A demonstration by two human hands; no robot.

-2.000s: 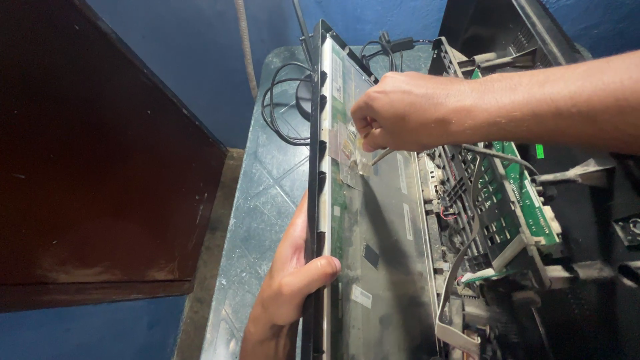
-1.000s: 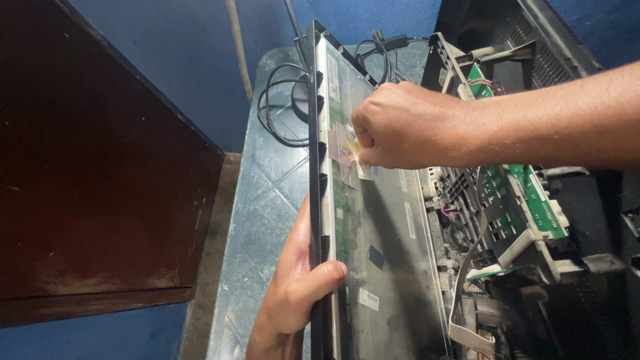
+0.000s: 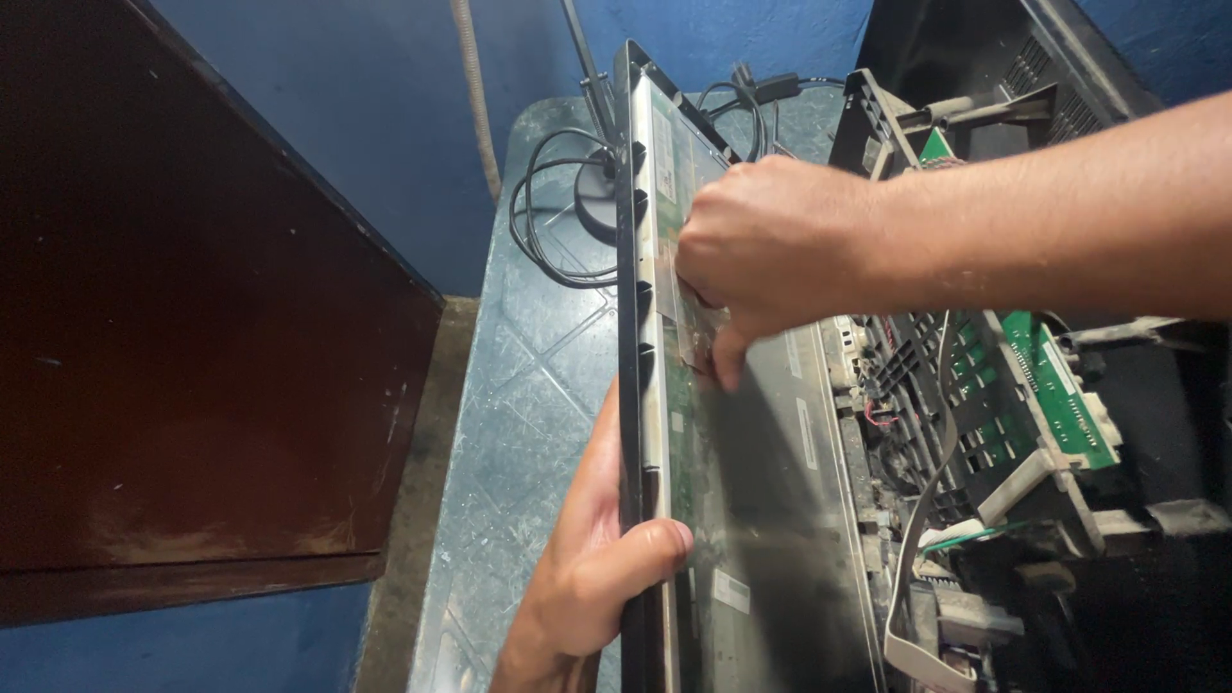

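Note:
A display panel (image 3: 770,539) in a black frame (image 3: 629,385) stands tilted on edge. My left hand (image 3: 602,577) grips the frame's lower left edge, its thumb over the front rim and its fingers behind. My right hand (image 3: 760,260) is bent down against the panel's upper part, at clear tape (image 3: 688,337) over a green circuit strip (image 3: 680,414). Its fingertips are partly hidden, so whether they pinch the tape cannot be told. To the right, a flat grey ribbon cable (image 3: 929,500) runs down past a dusty chassis with a green circuit board (image 3: 1059,395).
A scratched grey tabletop (image 3: 539,385) lies beneath the panel. Behind the frame are a round black base (image 3: 597,202) and looped black cables (image 3: 525,231). A black plastic housing (image 3: 1107,58) is at the right, a dark brown wooden surface (image 3: 192,308) at the left.
My right hand has shifted slightly on the panel, with its thumb now pointing down along the tape. My left hand keeps its grip on the frame.

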